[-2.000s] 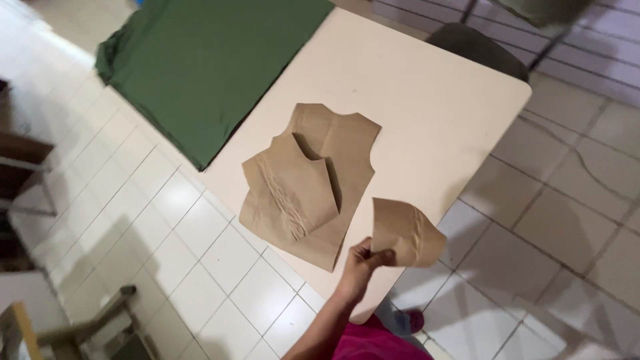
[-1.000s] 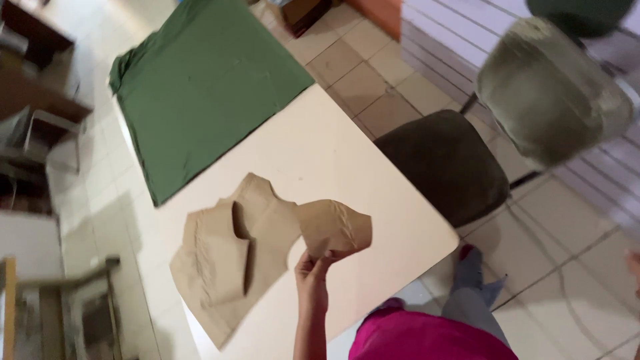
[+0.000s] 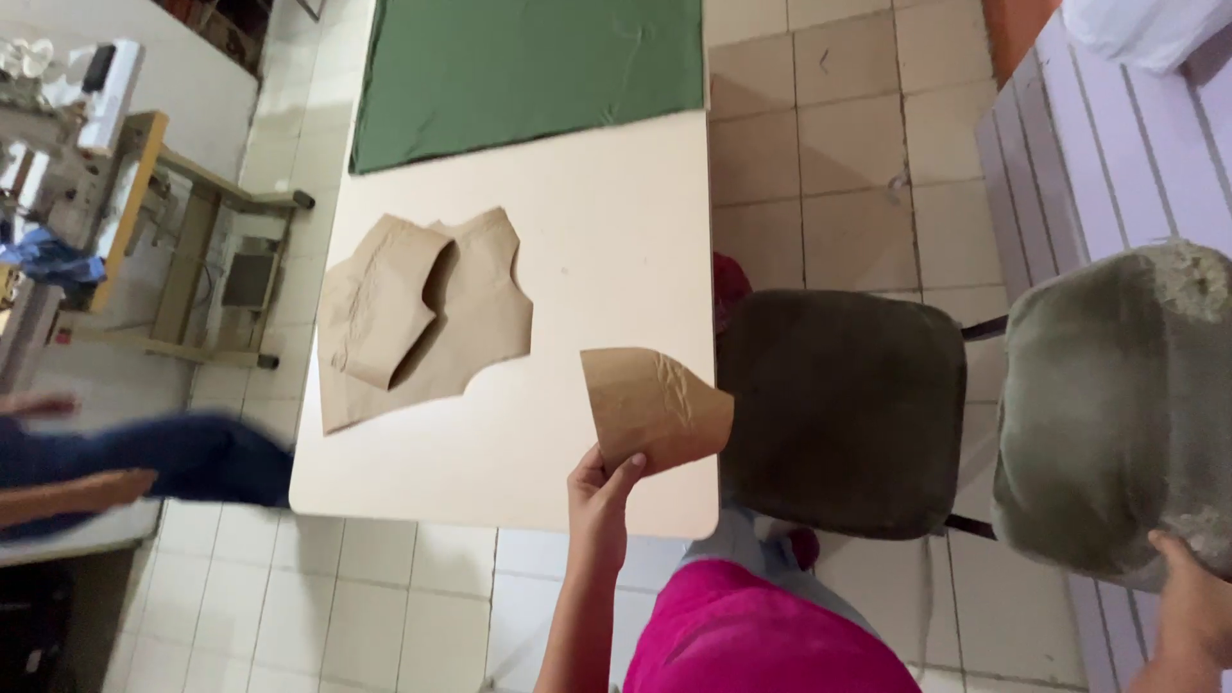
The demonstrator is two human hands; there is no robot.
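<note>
My left hand pinches the lower edge of a curved brown paper pattern piece between thumb and fingers, above the near right part of the pale table. Further left on the table lies a larger brown paper pattern piece with notched edges. A second, creased paper piece lies over its left side, with one edge lifted. My right hand, partly out of view at the lower right, touches the edge of the chair's worn backrest; its hidden fingers leave its grip unclear.
Green fabric covers the table's far end. A dark chair seat stands against the right edge. At the left, a person in blue trousers is beside the table corner, near a sewing machine on a wheeled stand. Purple slatted surface at right.
My right hand, at the right frame edge a second ago, now touches the chair's backrest. A person has come into view at the left. My left hand still holds the curved piece. The view has turned.
</note>
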